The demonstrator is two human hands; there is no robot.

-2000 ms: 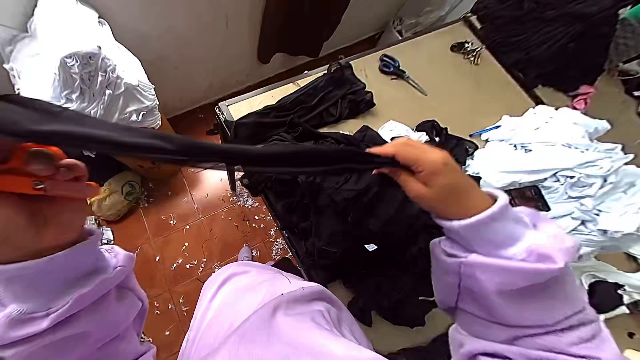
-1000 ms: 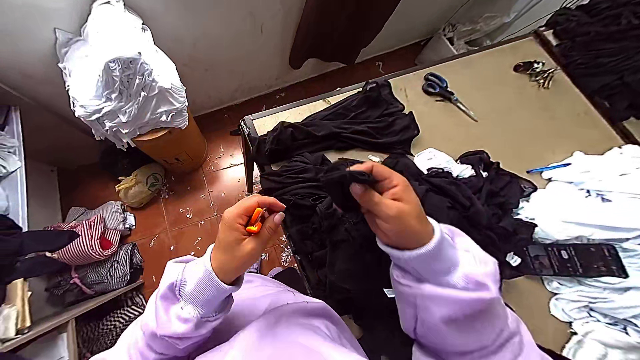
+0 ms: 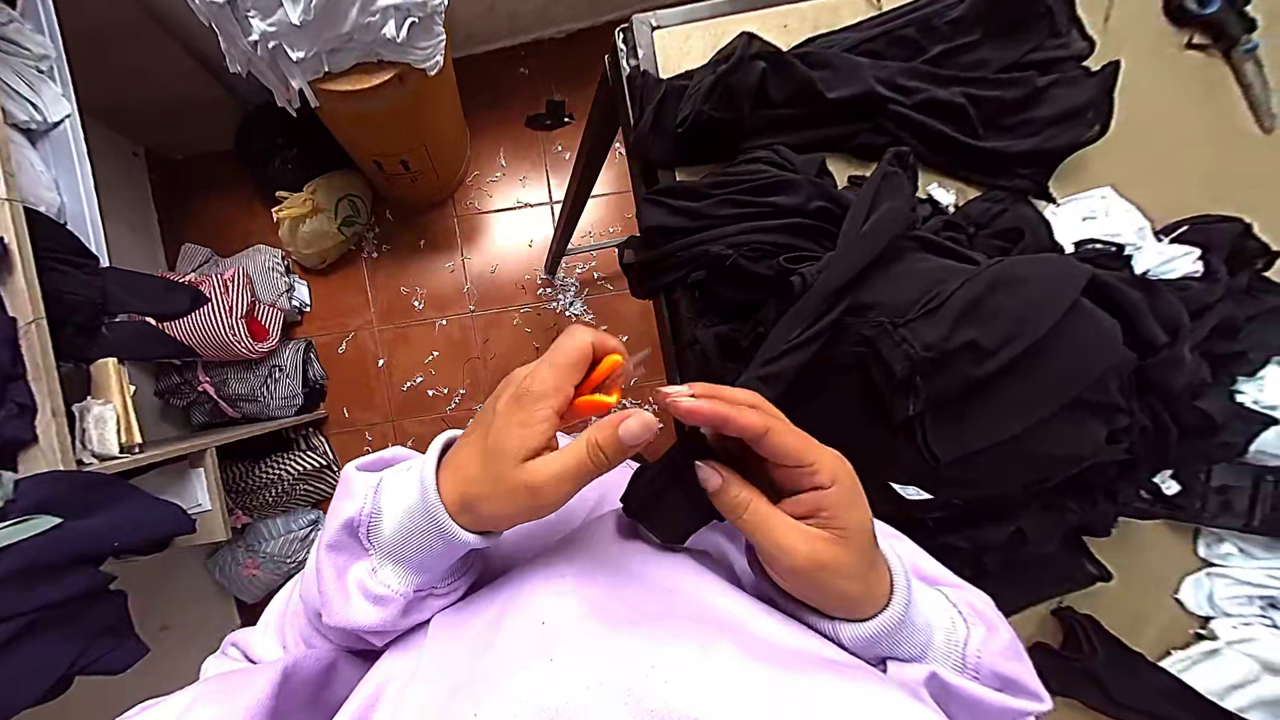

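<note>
My left hand is curled around an orange-handled cutting tool; its blurred tip points right and most of it is hidden by the fingers. Just to the right, my right hand holds a black cloth end between thumb and fingers. That cloth hangs over my lap beside a heap of black garments, which lies on the table. A small white tag shows on the heap. The fingertips of both hands are close together.
Thread scraps lie on the tiled floor left of the table's metal edge. An orange-brown drum bears white cloth, with a tied bag beside it. Folded striped garments fill a shelf at left. Blue-handled scissors lie at upper right.
Two seconds ago a black strip was stretched between my hands; now they are close together over my lap. The view has shifted down and left.
</note>
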